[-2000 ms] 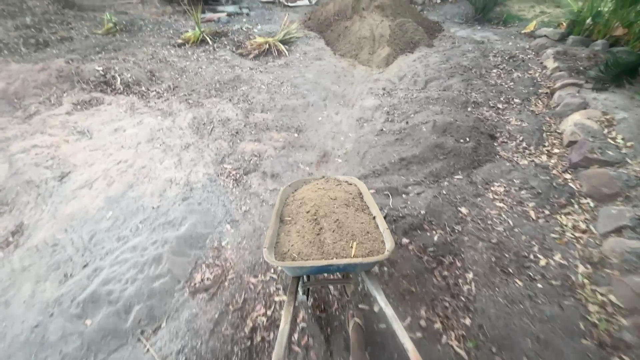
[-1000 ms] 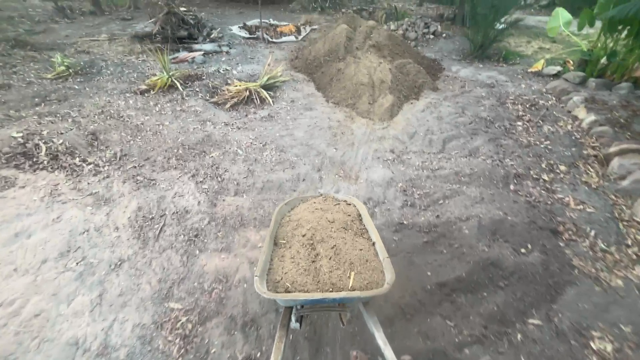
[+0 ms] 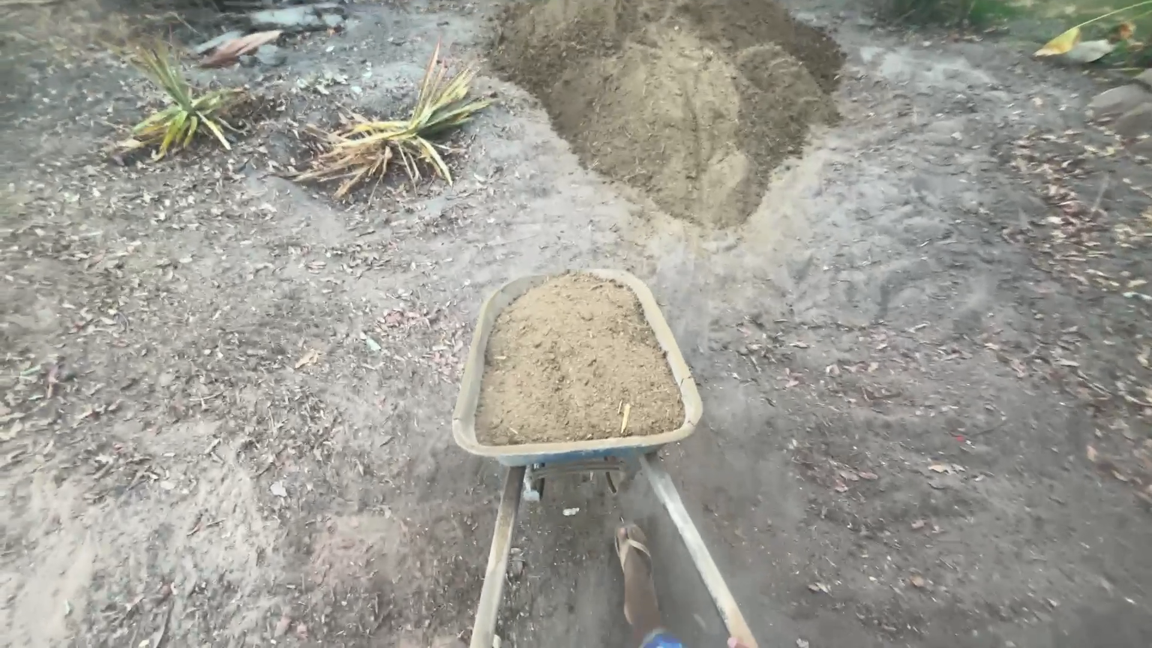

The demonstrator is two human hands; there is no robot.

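Note:
A wheelbarrow [image 3: 691, 396] with a dusty, pale rim and a blue tray stands in front of me, heaped with brown, sandy soil [image 3: 576, 360]. A small yellowish stick or leaf [image 3: 625, 416] lies on the load. Two worn handles, the left [image 3: 498, 562] and the right [image 3: 693, 544], run back towards me. Only a sliver of my right hand [image 3: 738, 643] shows, at the right handle by the bottom edge; the rest of it is cut off. My left hand is out of view. Between the handles is my foot in a sandal [image 3: 634, 549].
A large soil pile [image 3: 693, 108] rises ahead, slightly right of the wheelbarrow. Two spiky plants [image 3: 184, 112], [image 3: 400, 135] grow at the upper left. Dry leaves litter the bare ground [image 3: 270, 360]. A stone [image 3: 1120, 101] and green growth edge the upper right.
The wheelbarrow has moved forward, closer to the soil pile and the spiky plants. The view tilted up, then down again. The load looks unchanged.

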